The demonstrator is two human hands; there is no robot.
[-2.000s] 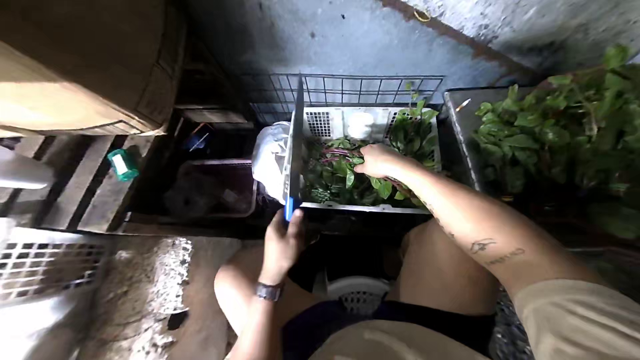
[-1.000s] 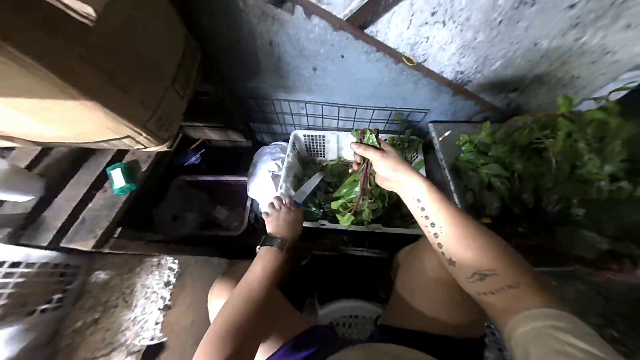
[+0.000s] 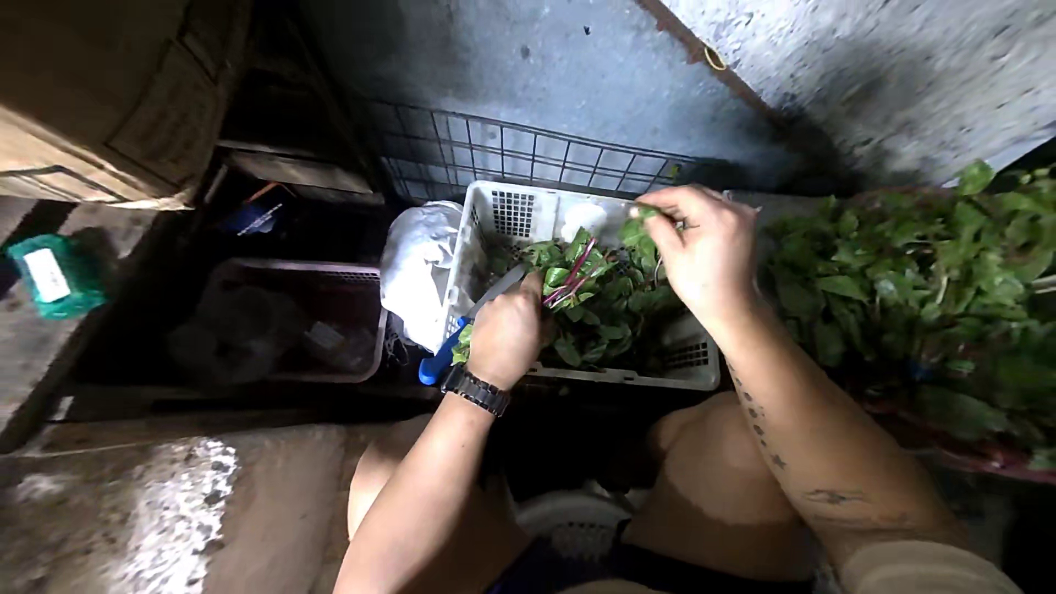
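My left hand (image 3: 507,334), with a dark watch on its wrist, holds purple-red leafy stems (image 3: 573,276) over the left part of a white plastic crate (image 3: 623,377). A knife with a blue handle (image 3: 445,353) lies along the same hand, its blade pointing up and away; the hand hides how it is gripped. Above the crate's right side, my right hand (image 3: 701,239) pinches a green leaf (image 3: 639,235) between thumb and fingers. Green leafy vegetables (image 3: 606,330) fill much of the crate below both hands.
A white plastic bag (image 3: 421,264) touches the crate's left side. Farther left are a reddish bin (image 3: 375,330), a green roll (image 3: 56,276) on wood planks and a cardboard box (image 3: 107,91). Behind the crate stands a wire grid (image 3: 536,153). More leafy greens (image 3: 932,305) are heaped at right.
The knife stood raised two seconds ago and is now low beside my left hand. The stems that my right hand held one second ago are now in my left, and my right hand has moved right.
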